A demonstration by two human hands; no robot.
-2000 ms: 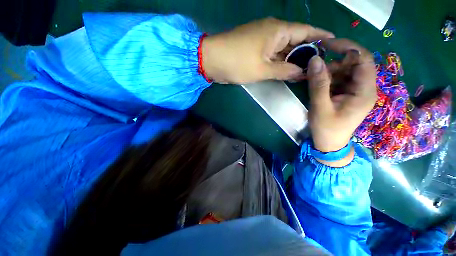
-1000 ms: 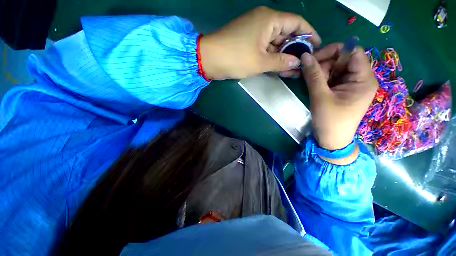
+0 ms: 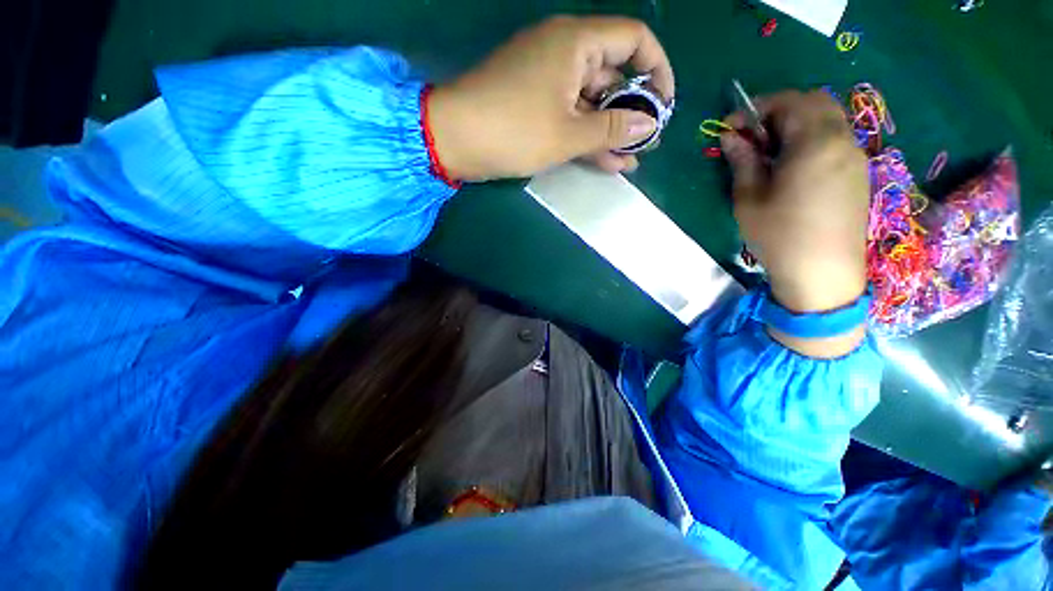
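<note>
My left hand [image 3: 554, 98] holds a round unit [image 3: 633, 113] with a silver rim and dark face between thumb and fingers. My right hand [image 3: 803, 191] is to the right, apart from the unit, closed on slim metal tweezers [image 3: 749, 104] whose tip points up and away. A small yellow loop [image 3: 715, 128] lies or hangs by the tweezers and right fingertips; I cannot tell if it is gripped. A red piece shows just below it. A tangled heap of coloured bands [image 3: 898, 237] lies right of my right hand, partly hidden by it.
A white strip [image 3: 629, 237] lies below the hands. Another white strip [image 3: 814, 9] is at the top edge, near loose red and yellow bands. A bag of bands [image 3: 979, 231] and a crinkled clear bag [image 3: 1022, 335] are at right. A person's blue sleeve [image 3: 947, 537] shows at lower right.
My right hand has moved right, away from the round unit, and the tweezers now show. My left hand with the unit has shifted slightly left. The yellow loop now shows between the hands.
</note>
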